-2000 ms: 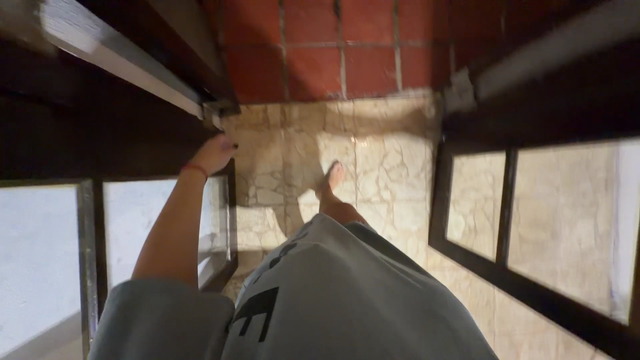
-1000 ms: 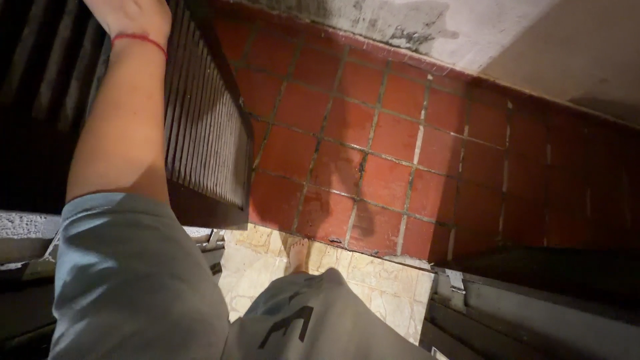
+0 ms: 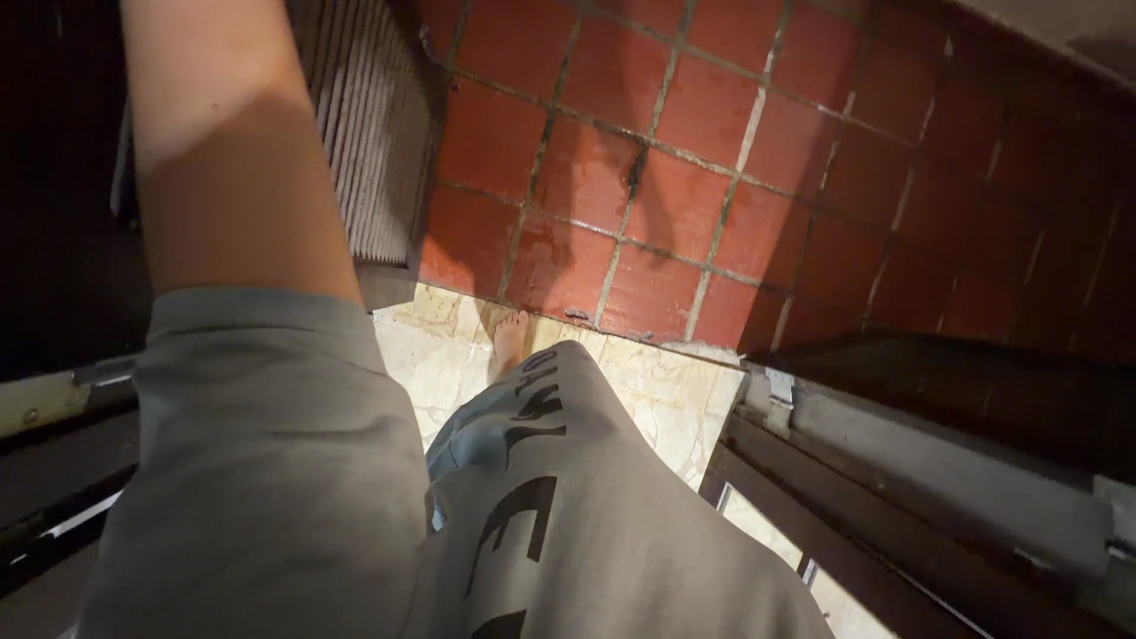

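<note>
My left forearm reaches up the left side of the head view and leaves it at the top edge, so my left hand and whatever it touches are out of sight. Just right of the forearm is a dark louvered shutter door [image 3: 368, 133] with worn slats, partly hidden behind the arm. My right hand does not show anywhere. My grey shirt [image 3: 586, 515], which bears dark lettering, fills the lower middle. Beyond its hem one bare foot [image 3: 508, 342] rests on pale stone-patterned flooring [image 3: 657, 390].
Red floor tiles [image 3: 674, 195] with worn grout begin just past my toes. A door frame with a metal hinge [image 3: 779, 390] runs down the right side, with a glazed door panel [image 3: 768, 524] below it. More dark frame stands at lower left, and a wall edge [image 3: 1056, 31] crosses the upper right.
My left hand, beside the door frame two seconds ago and at the top of the shutter one second ago, has gone out of view at the top. The view has shifted over the red tiles.
</note>
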